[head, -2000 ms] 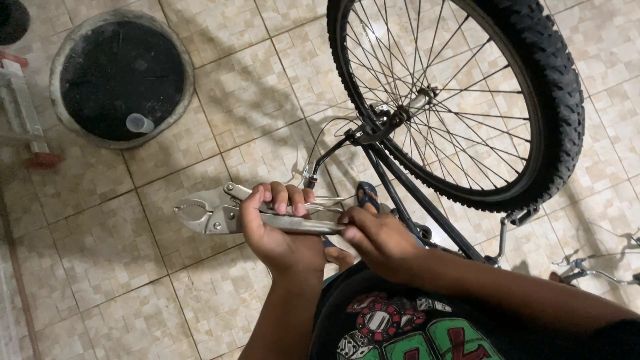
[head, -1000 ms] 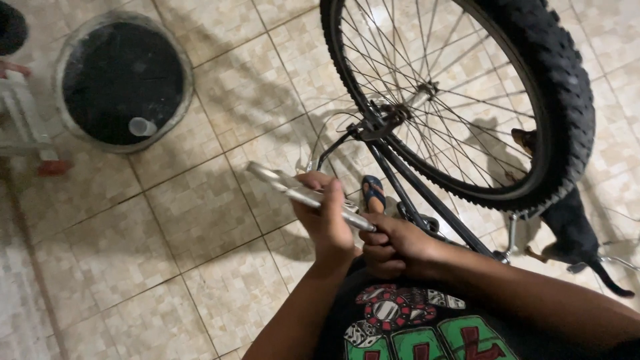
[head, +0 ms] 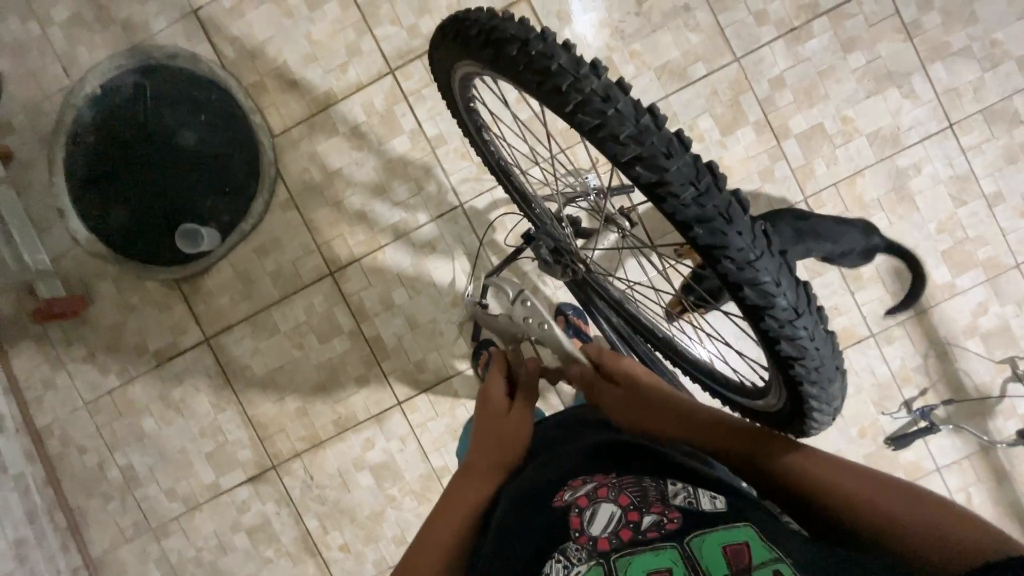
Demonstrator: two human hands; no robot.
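Locking pliers of bare metal, with wide curved jaws pointing up and left, are held between my two hands in front of my shirt. The fingers of my left hand are closed around one handle. My right hand grips the end of the other handle. Just beyond the pliers stands an upturned bicycle's wheel with a knobby black tire, its hub and derailleur near the jaws. My fingertips are partly hidden by the handles.
A round tub of dark liquid with a clear plastic cup stands at upper left. A ladder foot is at the left edge. A black dog is behind the wheel. Handlebars with a brake lever show at right.
The pliers have turned from pointing left to pointing up and left, near the derailleur. The dog, partly seen behind the wheel a second ago, has moved up. The view has shifted.
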